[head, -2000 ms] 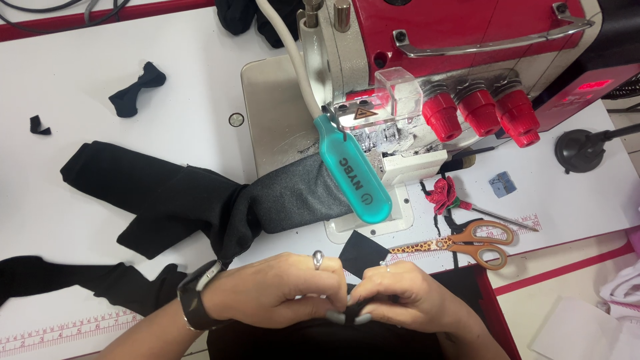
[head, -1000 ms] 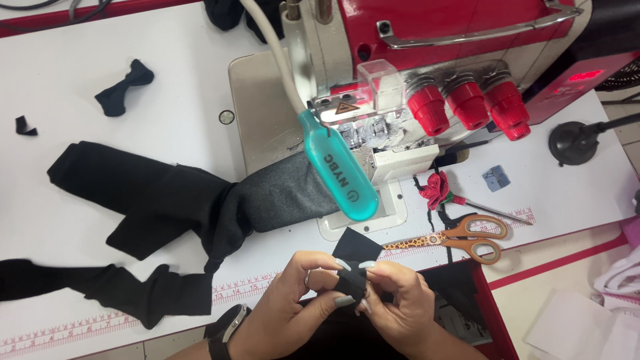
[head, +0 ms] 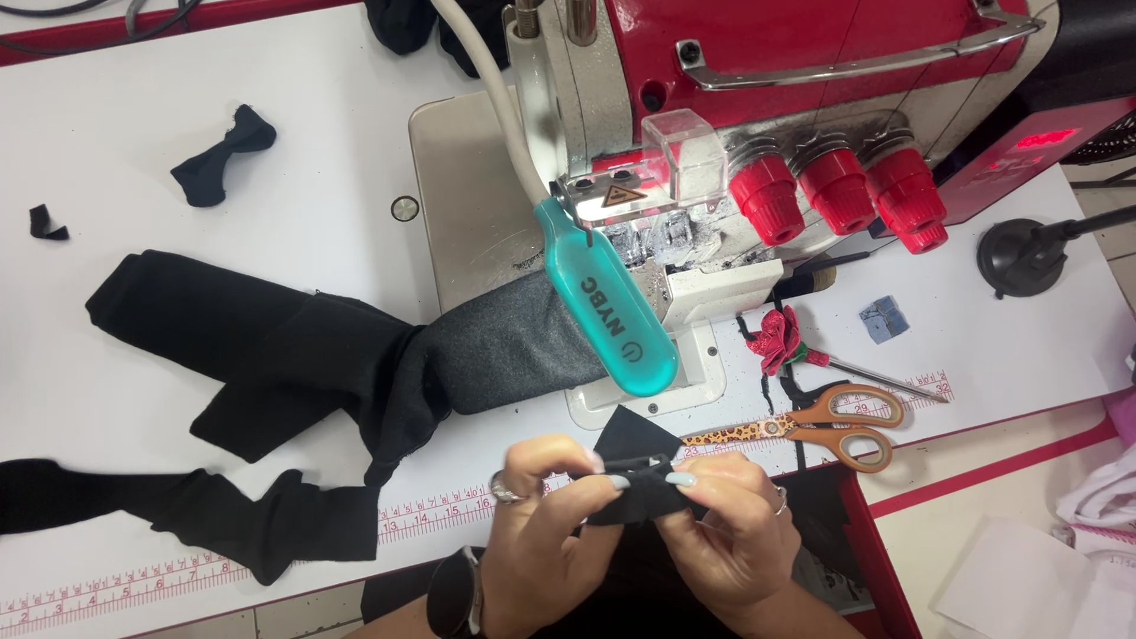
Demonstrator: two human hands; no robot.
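Between my fingertips I pinch a small folded piece of black fabric (head: 643,499), near the table's front edge. My left hand (head: 555,524), with a ring and a dark watch, grips its left side. The right side is held by my right hand (head: 732,524), which also wears a ring. Just behind my fingers lies a black fabric square (head: 635,439), partly hidden by the held piece. A large black garment piece (head: 346,355) lies to the left, its grey end running under the teal lamp (head: 612,311) of the red overlock sewing machine (head: 799,106).
Orange-handled scissors (head: 834,426) and a red artificial flower (head: 777,342) on a metal rod lie at right. Further right are a blue fabric scrap (head: 884,319) and a black suction base (head: 1021,257). Black scraps (head: 222,155) and a black fabric strip (head: 257,524) lie at left, by the printed ruler (head: 453,506).
My hands have shifted their grip on the small black piece, which shows more plainly now than two seconds ago. The large garment piece has stayed by the machine.
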